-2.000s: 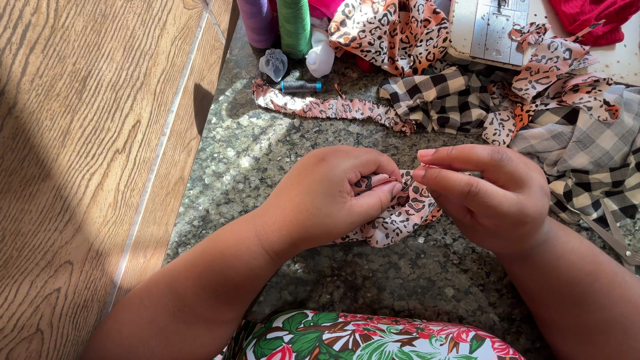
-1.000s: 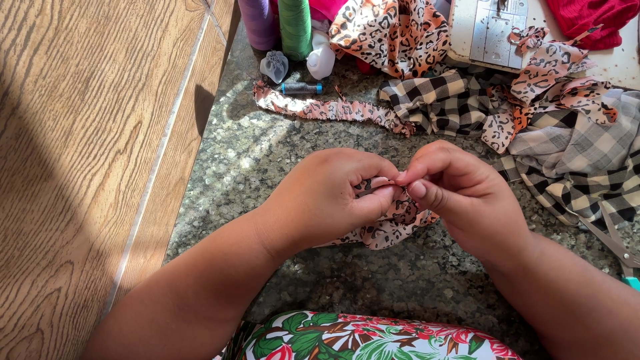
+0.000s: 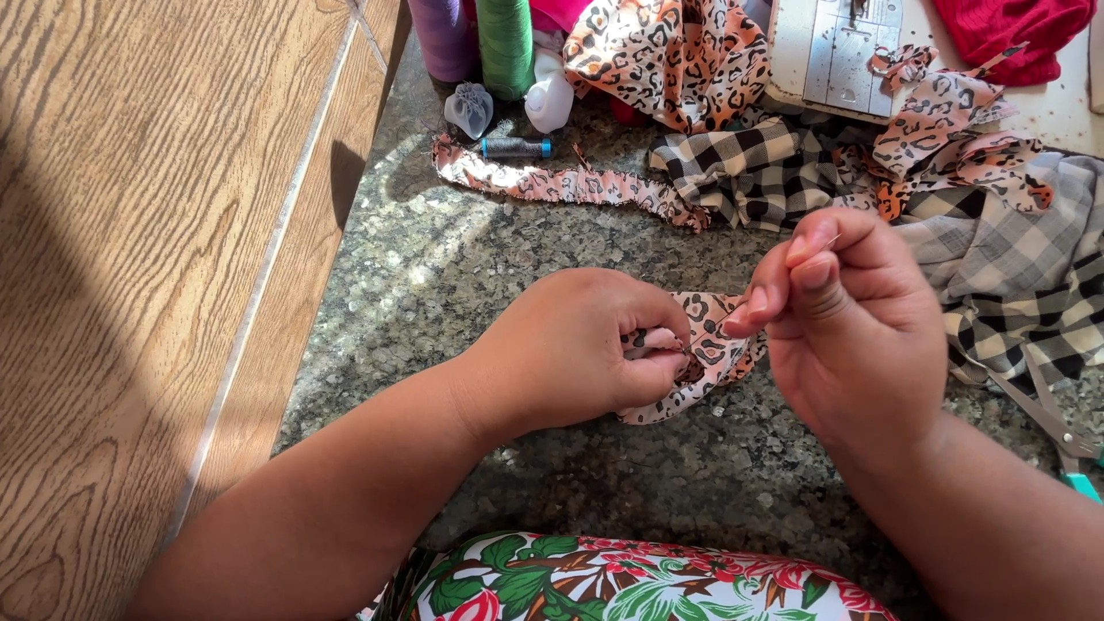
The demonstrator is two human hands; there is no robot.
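My left hand (image 3: pixel 595 349) pinches a gathered edge of a leopard-print fabric piece (image 3: pixel 703 332) between thumb and fingers, just above the granite top. To its right, my right hand (image 3: pixel 849 319) is raised, with thumb and index finger closed on a thin sewing needle (image 3: pixel 833 241), whose tip shows above the fingertips. Any thread between needle and cloth is too fine to make out. A gathered leopard-print strip (image 3: pixel 569 184) lies beyond my hands, with a small spool of dark thread (image 3: pixel 516 148) at its left end.
Purple (image 3: pixel 444 39) and green thread cones (image 3: pixel 505 47) stand at the back. A sewing machine bed (image 3: pixel 849 60) lies back right, near more leopard-print cloth (image 3: pixel 668 60). Checked fabric (image 3: pixel 759 172) spreads along the right, beside scissors (image 3: pixel 1056 427). The granite top's left edge (image 3: pixel 332 276) borders wood-look tiles (image 3: pixel 129 216).
My right hand has moved up and away from my left hand, where their fingertips met a second ago. The needle now shows at its fingertips. My left hand keeps its pinch on the cloth.
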